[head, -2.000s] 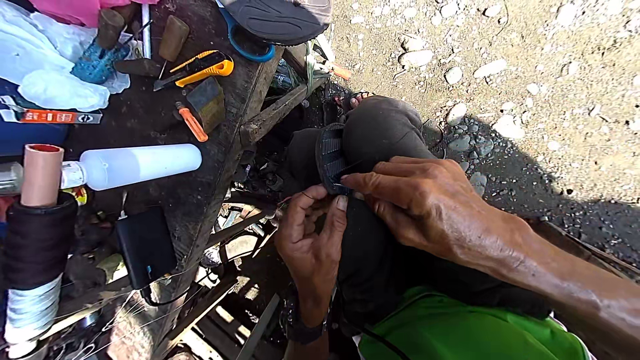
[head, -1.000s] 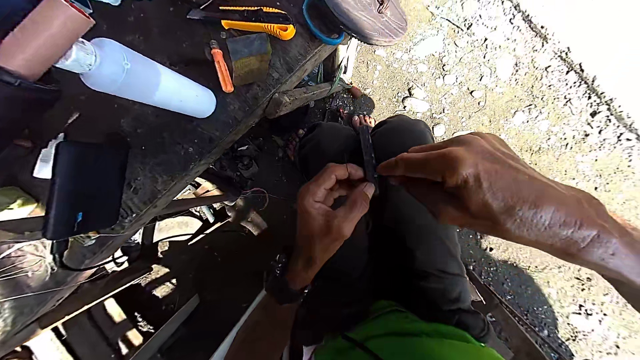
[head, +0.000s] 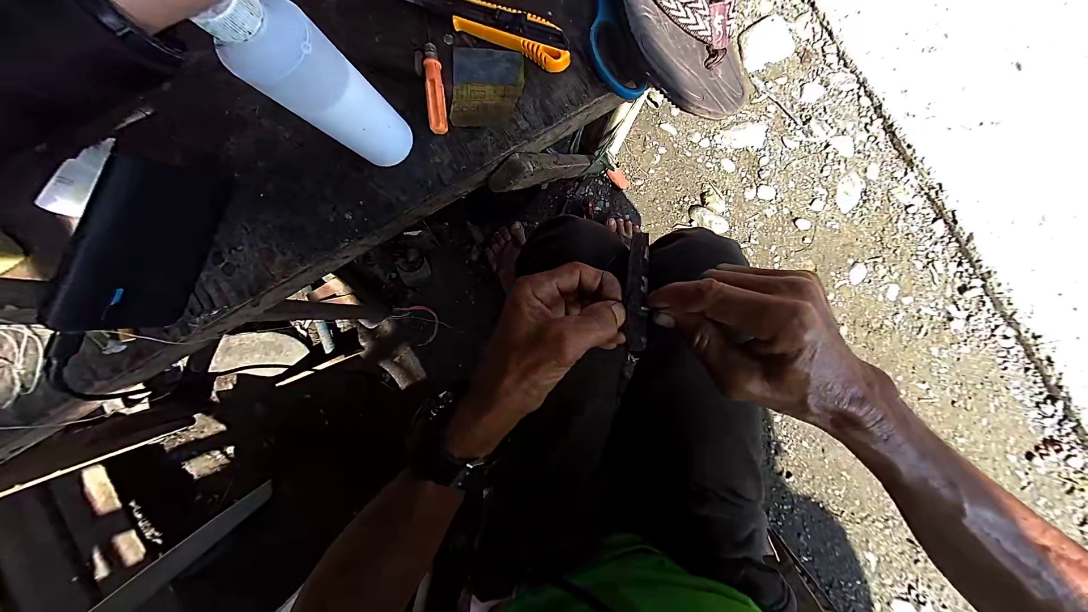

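Note:
A dark, narrow strip-like piece (head: 637, 276), seen edge-on, stands between my knees; its exact kind cannot be told. On its left side my left hand (head: 561, 327) has thumb and forefinger pinched together at its edge, and whether they grip the strip or something thin is unclear. From the right, my right hand (head: 748, 327) holds its thumb and forefinger close together beside the strip. Something small may be between those fingertips, too fine to make out. A dark watch (head: 446, 442) is on my left wrist.
The dark wooden table (head: 289, 204) at upper left bears a white plastic bottle (head: 319, 85), a yellow utility knife (head: 510, 32), an orange-handled tool (head: 435, 89), a worn block (head: 487, 85), blue-handled scissors (head: 608, 51) and a black case (head: 140, 242). A sandal (head: 697, 59) sits at its corner.
The piece was tilted with its ribbed face showing two seconds ago and now stands edge-on. Both hands remain close to it. The view has shifted.

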